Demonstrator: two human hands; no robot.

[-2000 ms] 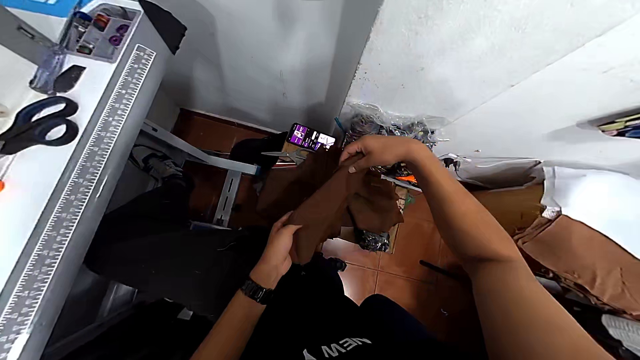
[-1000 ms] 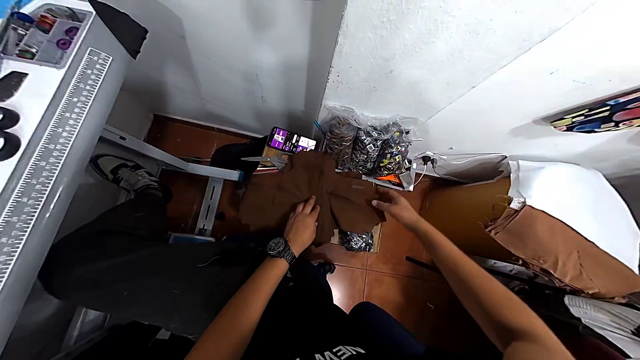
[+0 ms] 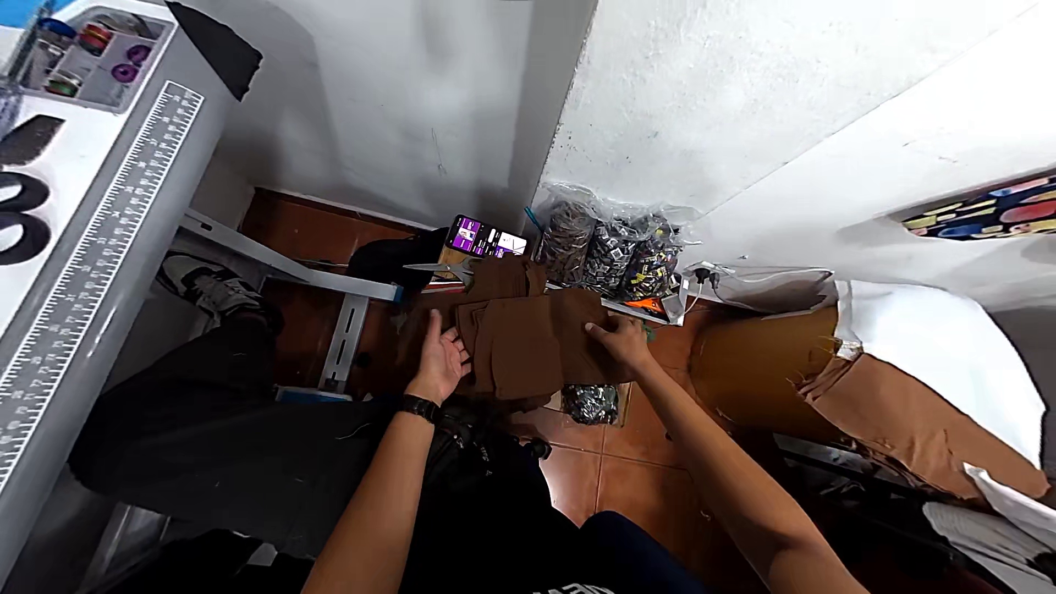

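Observation:
Several cut pieces of brown fabric (image 3: 524, 351) lie folded and stacked in front of me, low over the floor. My left hand (image 3: 443, 355) is at the left side of the stack, palm turned up and fingers apart, with nothing held. At the right side, my right hand (image 3: 620, 337) has its thumb on top of a brown piece and its fingers at or under the edge. Behind the stack are scissors (image 3: 441, 268), partly covered by the fabric, and a phone (image 3: 487, 237) with a lit screen.
Plastic bags of small labels (image 3: 609, 256) stand against the wall; another bag (image 3: 591, 404) is below the fabric. A table with a ruler strip (image 3: 107, 239) is at left, above a metal frame (image 3: 342, 338). A cardboard box (image 3: 742, 363) and brown cloth (image 3: 916, 421) are at right.
The brown fabric, held up between both hands two seconds ago, now lies on the stack. My left hand has moved off the fabric's top to its left side.

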